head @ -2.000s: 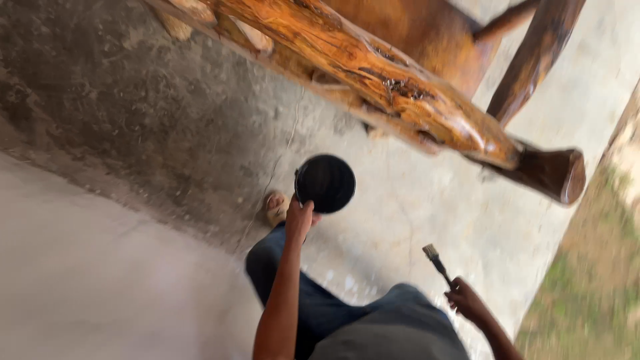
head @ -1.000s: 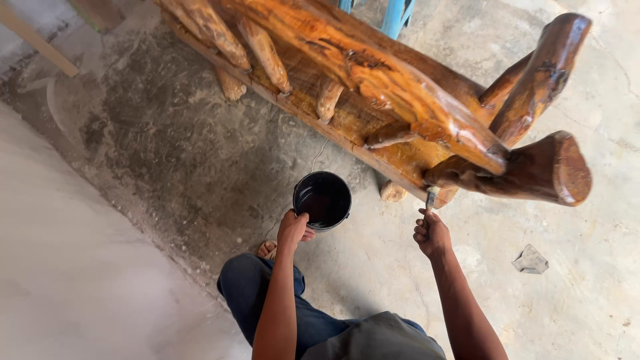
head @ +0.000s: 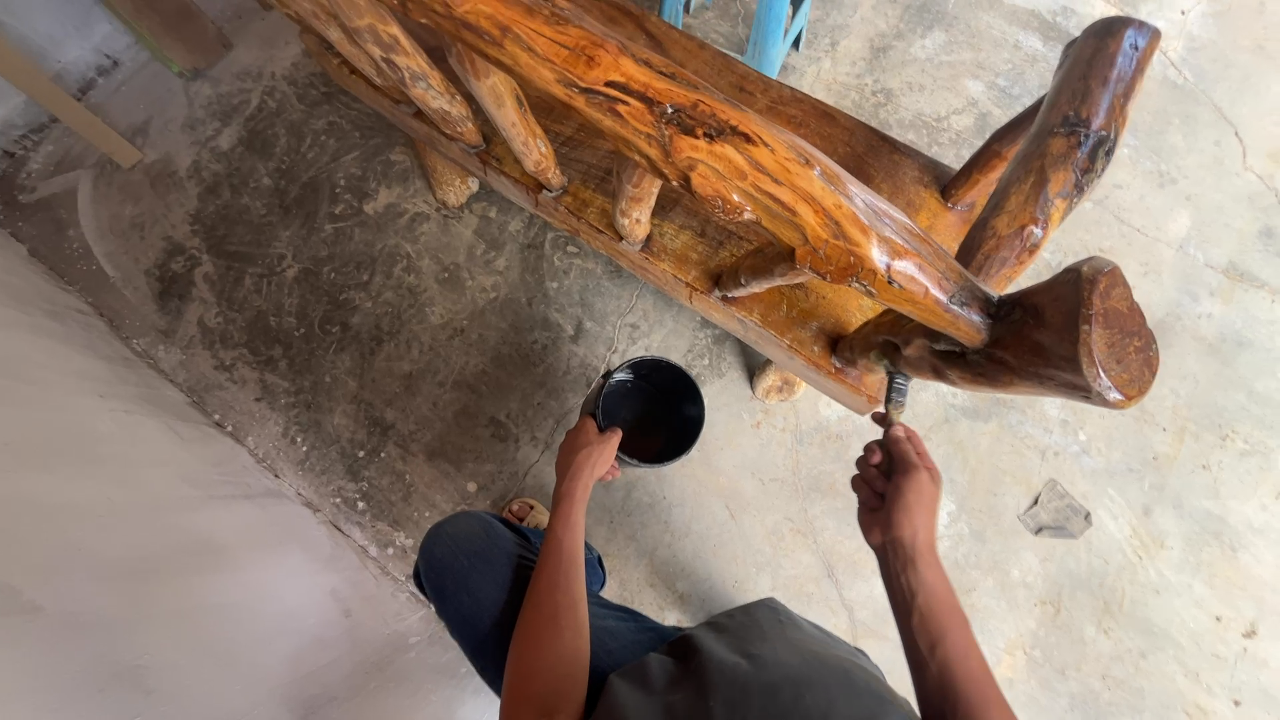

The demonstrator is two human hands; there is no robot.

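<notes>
My left hand (head: 588,452) grips the rim of a small black bucket (head: 652,412) with dark liquid inside. In my right hand (head: 899,485) is a paintbrush (head: 896,393), held by its handle with the bristle end up against the underside of a thick log post at the corner of a wooden bench (head: 780,180). The bench is glossy orange-brown, with a gnarled log rail, short round spindles and a plank seat. The bristle tips are partly hidden against the wood.
A pale wall (head: 180,520) runs along the left. Crumpled paper (head: 1057,511) lies on the concrete floor (head: 1130,600) at the right. Blue legs of a stool or similar (head: 768,35) stand behind the bench. A wooden board (head: 70,100) is at the upper left.
Two seconds ago the brush was away from the bench, low on the right; my right hand has brought it up to the bench corner. The bucket stays in my left hand. The view has shifted.
</notes>
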